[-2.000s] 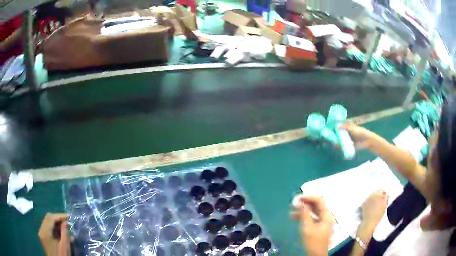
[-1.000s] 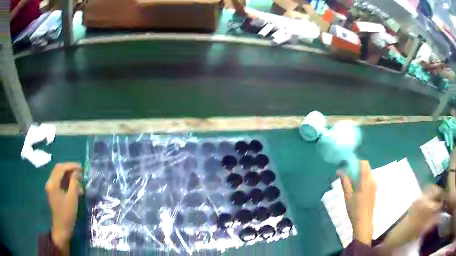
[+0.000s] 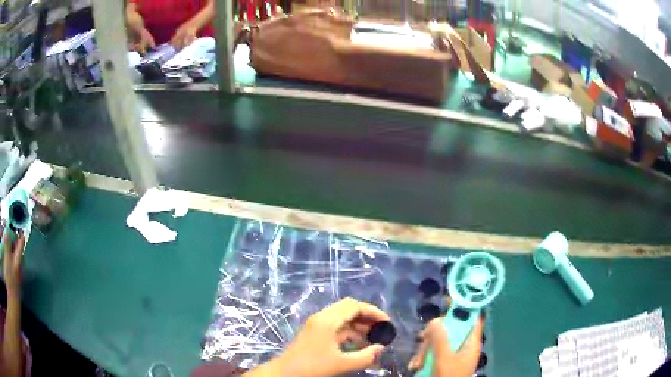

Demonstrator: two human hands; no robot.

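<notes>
My left hand (image 3: 335, 342) is over the tray and pinches a black round disc (image 3: 382, 333) between thumb and fingertips. My right hand (image 3: 452, 350) grips a mint-green fan (image 3: 477, 279) by its handle, head up, with the spoked ring facing me. The disc and the fan are apart. The blister tray (image 3: 294, 276) lies below both hands, mostly under wrinkled clear film, with exposed black discs at its right side, partly hidden by the fan and right hand. A second mint-green fan (image 3: 563, 266) lies on the bench to the right.
White crumpled paper (image 3: 158, 214) lies left of the tray by the pale rail (image 3: 309, 219). Sticker sheets (image 3: 609, 350) lie at lower right. At far left another person's hand (image 3: 12, 254) holds a fan. A person in red works beyond the belt (image 3: 316, 158), near cartons (image 3: 353, 59).
My left hand has moved from the tray's left edge to its right part and now holds a disc. My right hand has brought its fan over the tray. The other fan now lies alone.
</notes>
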